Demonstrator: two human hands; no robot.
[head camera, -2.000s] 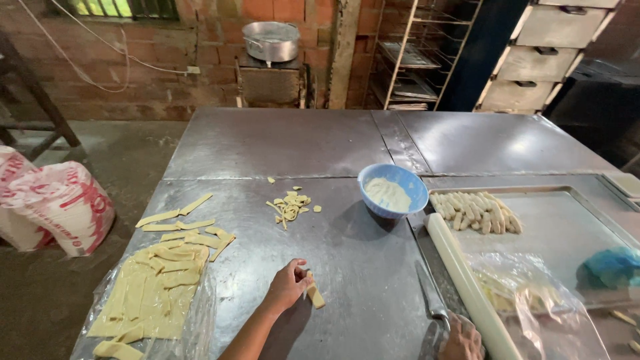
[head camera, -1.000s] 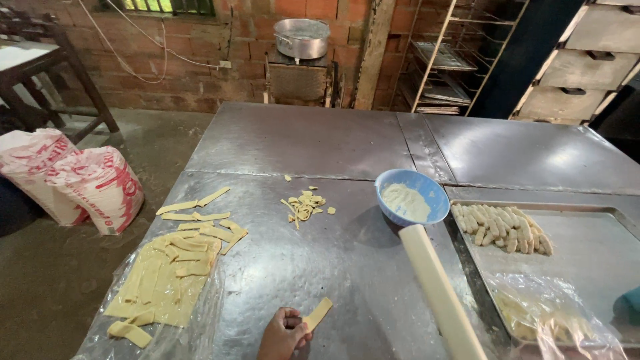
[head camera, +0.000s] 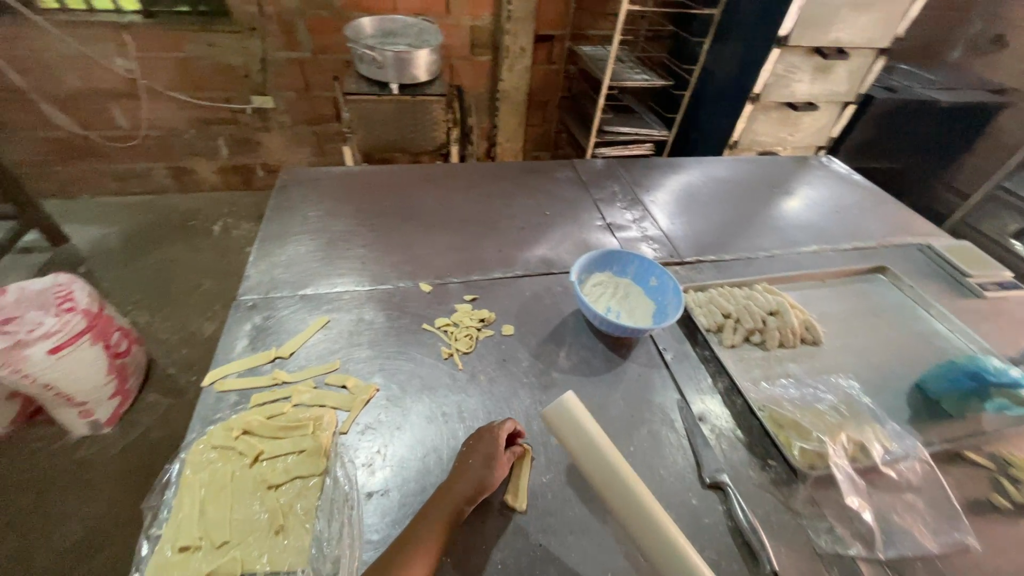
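My left hand (head camera: 486, 458) pinches the upper end of a dough strip (head camera: 519, 480) lying on the metal table (head camera: 416, 416). A pale cylindrical roller (head camera: 620, 488) slants close to its right; my right hand does not show. Farther right lies a knife (head camera: 712, 472) with a metal handle. Many flat dough strips (head camera: 272, 448) rest on plastic at the left, and small dough scraps (head camera: 464, 328) are heaped beyond my hand. A blue bowl (head camera: 586, 308) holds white powder (head camera: 618, 298).
At right, a metal tray (head camera: 848, 312) carries shaped dough pieces (head camera: 752, 314), a clear plastic bag (head camera: 856, 456) and blue plastic (head camera: 972, 382). A scale (head camera: 972, 264) sits beyond it. Sacks (head camera: 68, 352) stand on the floor at left; a large pot (head camera: 394, 50) and a rack (head camera: 640, 80) are behind.
My right hand, seen beside the knife two seconds ago, is out of view. The roller has moved from the tray's edge to lie left of the knife.
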